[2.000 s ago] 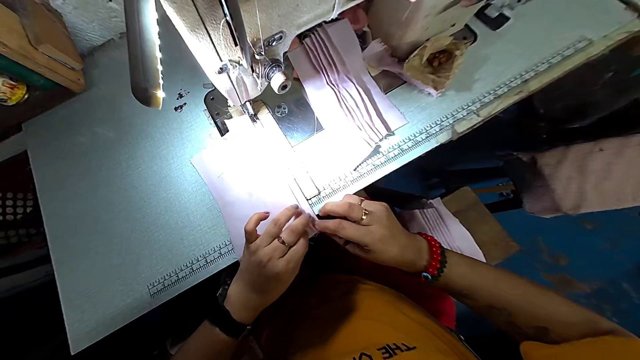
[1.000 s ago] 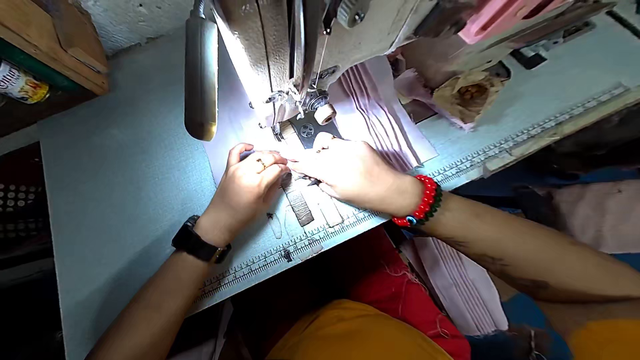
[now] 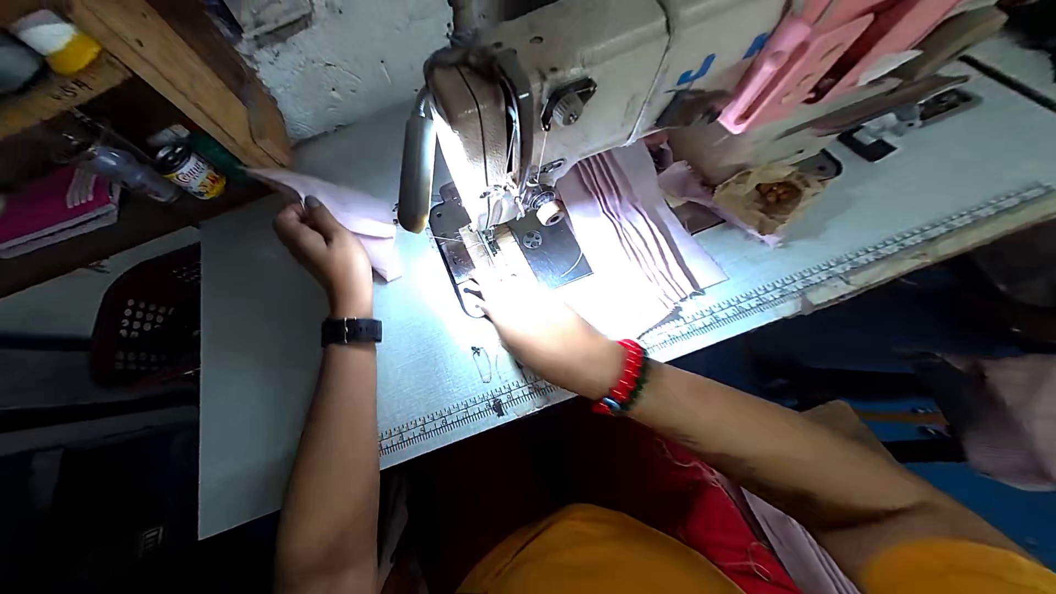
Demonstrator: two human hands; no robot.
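Note:
My left hand [image 3: 326, 247] grips a pale pink fabric piece [image 3: 351, 210] by its edge, lifted left of the sewing machine [image 3: 569, 91]. Under the machine's bright lamp, my right hand [image 3: 536, 322] rests with its fingertips just in front of the presser foot and needle plate [image 3: 549, 247]. Glare washes out those fingers, so whether they hold anything cannot be told. Right of the needle lies a stack of pleated pink fabric [image 3: 631, 223] on the machine table.
A measuring tape strip [image 3: 445, 422] runs along the table's front edge. A crumpled paper holder [image 3: 767, 198] with small brown things sits at the right. Wooden shelves [image 3: 190, 74] with cans and bottles stand at the left. A pink plastic holder [image 3: 792, 66] is on the machine.
My left hand has moved away from the needle area to the left and raised the fabric, while my right hand stays near the presser foot. The view has shifted.

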